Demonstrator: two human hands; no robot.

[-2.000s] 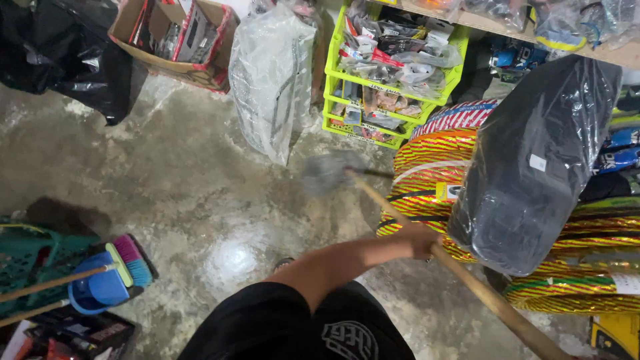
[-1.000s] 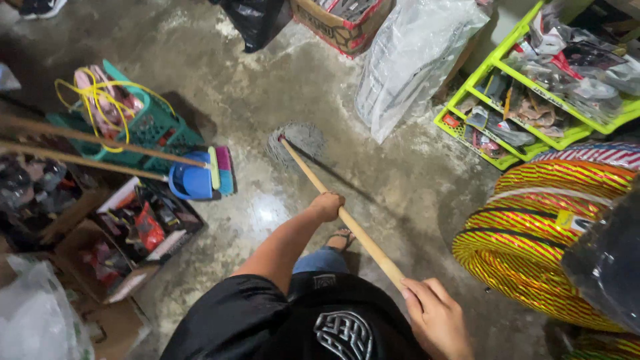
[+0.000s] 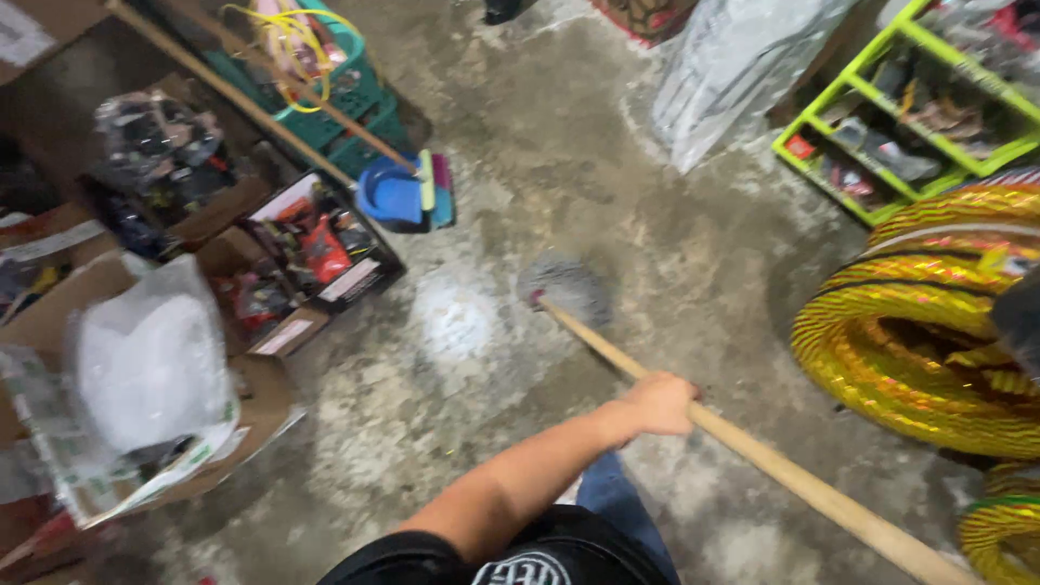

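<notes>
My left hand (image 3: 660, 403) is closed around the light wooden handle of a mop (image 3: 780, 467), about midway along the part in view. From there the handle slants up and left to a grey mop head (image 3: 569, 288) lying on the concrete floor, with a dark red socket where the two join. The handle's other end runs out of view at the bottom right. My right hand is not in view.
On the left stand a teal basket (image 3: 341, 122), a blue dustpan (image 3: 392, 191), a broom (image 3: 439, 191) and cardboard boxes (image 3: 264, 422) of packaged goods. On the right are a lime-green rack (image 3: 914, 122), a plastic-wrapped item (image 3: 723, 73) and yellow-wrapped tyres (image 3: 845, 341).
My right hand, on the upper handle one second ago, is out of view now. My left hand still grips the handle. The view has shifted toward the boxes on the left.
</notes>
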